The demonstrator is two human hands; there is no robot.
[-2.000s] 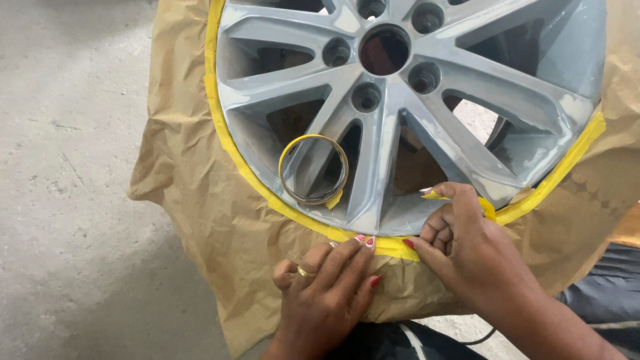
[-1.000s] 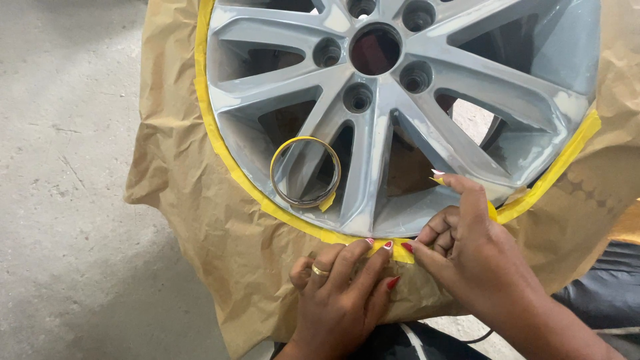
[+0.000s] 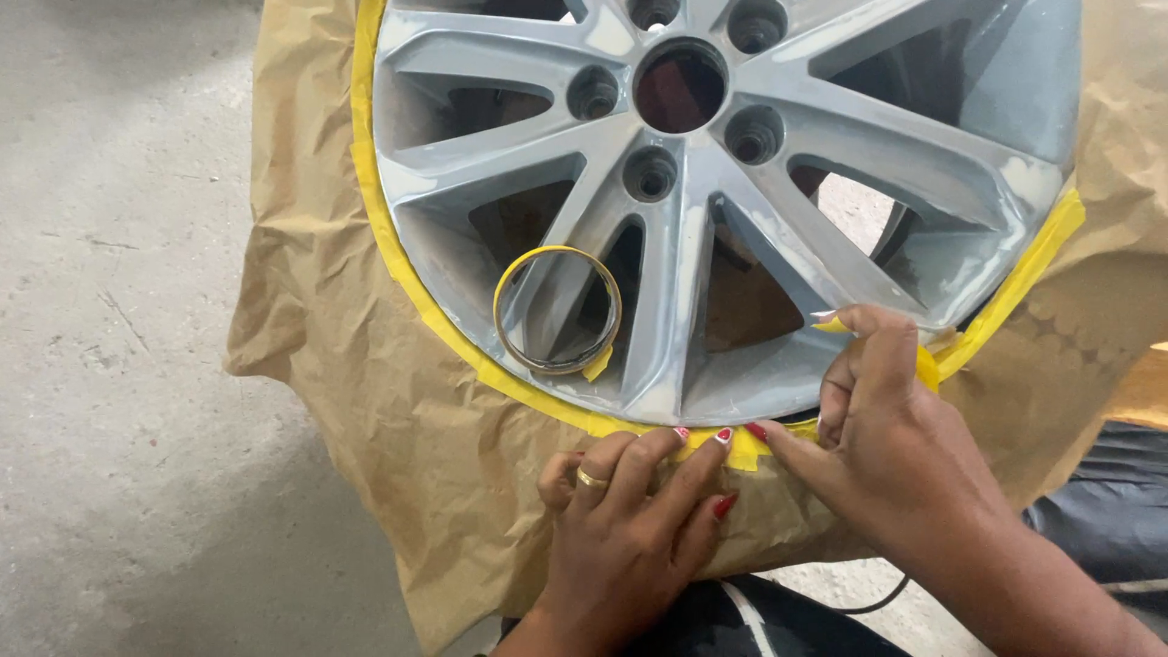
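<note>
A grey alloy wheel rim (image 3: pixel 689 173) lies face up, with yellow masking tape (image 3: pixel 429 315) along its edge and brown masking paper (image 3: pixel 365 392) around it. My left hand (image 3: pixel 630 520) rests on the paper below the rim, its fingertips pressing the tape at the bottom edge. Just to the right, my right hand (image 3: pixel 885 411) has its thumb on the tape edge and its index finger raised, with yellow tape at that fingertip and more behind the hand. Whether both bits are one strip is hidden. A thin, nearly used-up tape roll (image 3: pixel 500 319) rests on the spokes at lower left.
Concrete floor (image 3: pixel 128 319) shows on the left. Dark clothing (image 3: pixel 776 625) is at the bottom, with a thin black cable (image 3: pixel 871 604) beside it. A black item (image 3: pixel 1113 502) and an orange-brown surface (image 3: pixel 1145 388) lie at the right edge.
My fingers have shifted slightly along the bottom edge of the rim. The right index finger has lifted away from the thumb since the earliest frame. The tape roll stays on the spokes.
</note>
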